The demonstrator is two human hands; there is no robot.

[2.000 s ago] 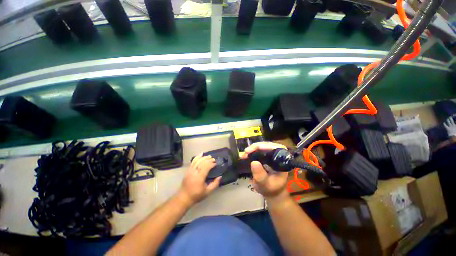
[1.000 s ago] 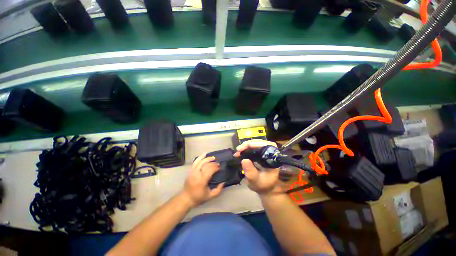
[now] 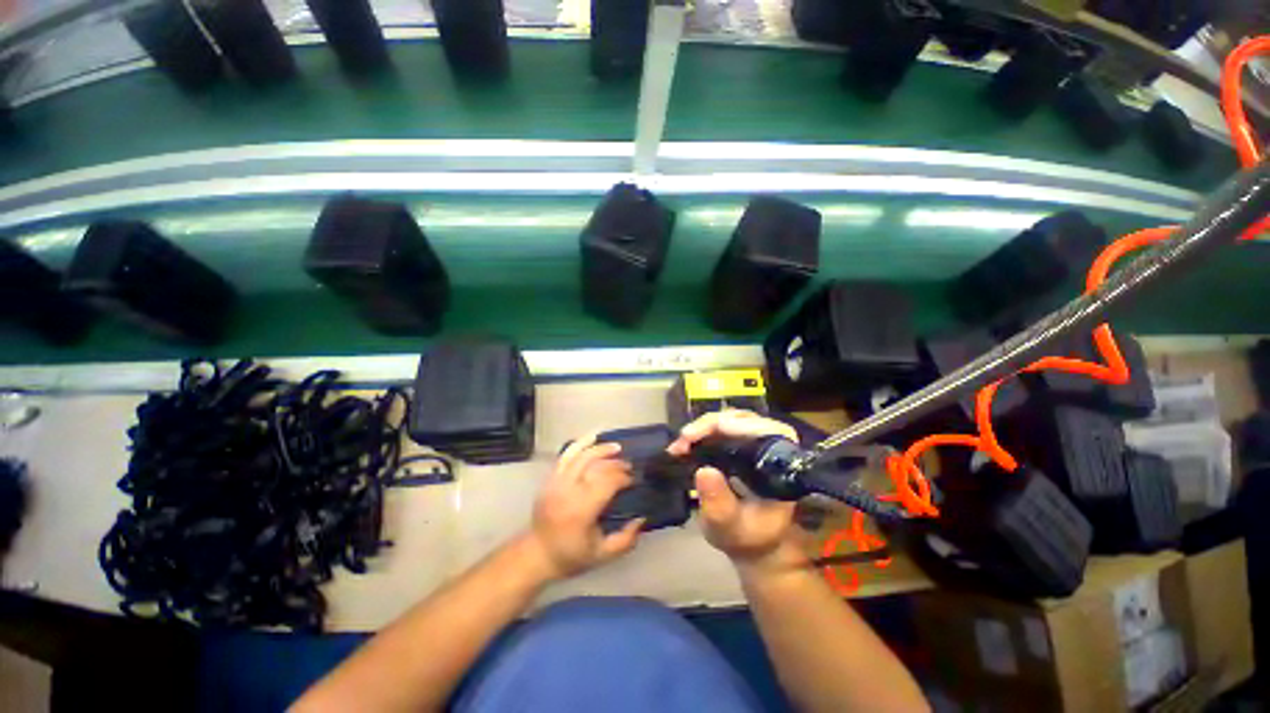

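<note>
A black housing (image 3: 655, 504) lies on the pale bench in front of me, partly hidden by both hands. My left hand (image 3: 588, 504) is bare and grips its left side, fingers over the top. My right hand (image 3: 745, 508) is bare and wrapped around the black power screwdriver (image 3: 759, 464), held about level with its front end at the housing's right side. The screwdriver tip and any screw are hidden. A grey ribbed tube (image 3: 1003, 359) slants down to the screwdriver. The yellow device (image 3: 724, 390) stands just behind my right hand.
A tangled heap of black handles (image 3: 258, 495) lies at the left. Another black housing (image 3: 474, 400) stands between heap and hands. Black boxes stand on the green conveyor (image 3: 515, 300). Stacked housings (image 3: 1024, 529), an orange coiled hose (image 3: 986, 418) and an open carton (image 3: 1086, 641) are at right.
The housing and screwdriver stay together in my hands, with only small shifts. The boxes on the near belt have moved right in the view. The tube slants at a lower angle.
</note>
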